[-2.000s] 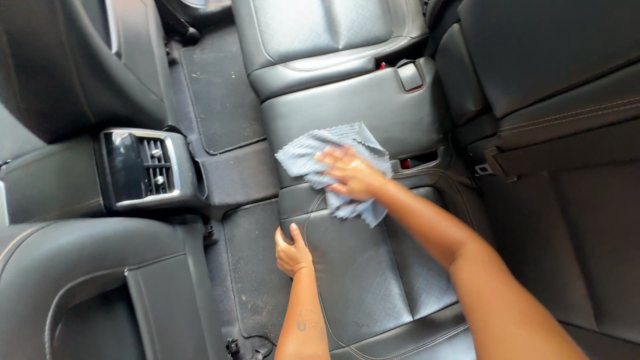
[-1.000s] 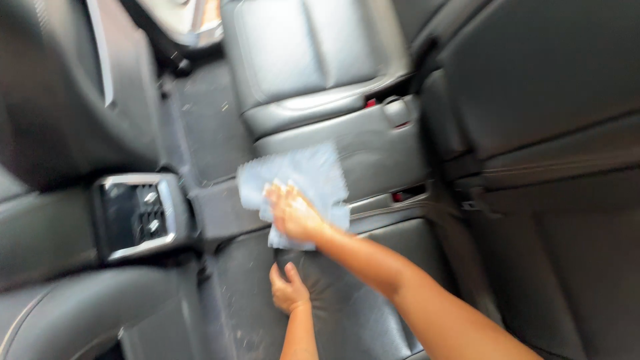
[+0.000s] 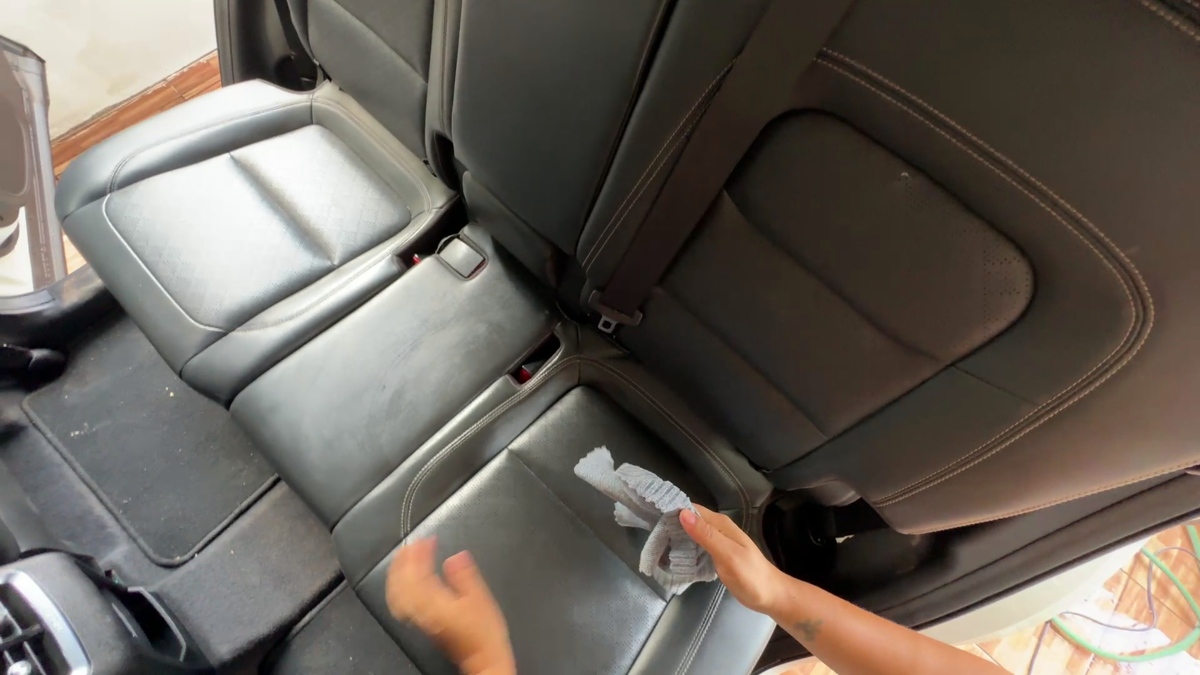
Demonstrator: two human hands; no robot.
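Observation:
A blue-grey microfiber cloth (image 3: 656, 520) is bunched in my right hand (image 3: 736, 558), which pinches it between thumb and fingers. The cloth hangs over the near black leather seat cushion (image 3: 553, 506). My left hand (image 3: 450, 595), blurred, is over the front part of this cushion. Its thumb stands apart from the fingers and it holds nothing. Beyond lie the middle seat section (image 3: 394, 366), with faint smears on its surface, and the far seat cushion (image 3: 258, 216).
Seatbacks (image 3: 872, 244) rise on the right, with a seat belt (image 3: 698, 178) and its metal tongue (image 3: 607, 323). Red buckles (image 3: 522, 374) sit between cushions. A floor mat (image 3: 145, 431) bears light specks. The console vents (image 3: 33, 623) are at lower left, a green hose (image 3: 1116, 647) at lower right.
The cloth was spread under my right hand on the seat; now it is bunched and held up. My left hand has come off the seat's front edge. The view has turned toward the seatbacks.

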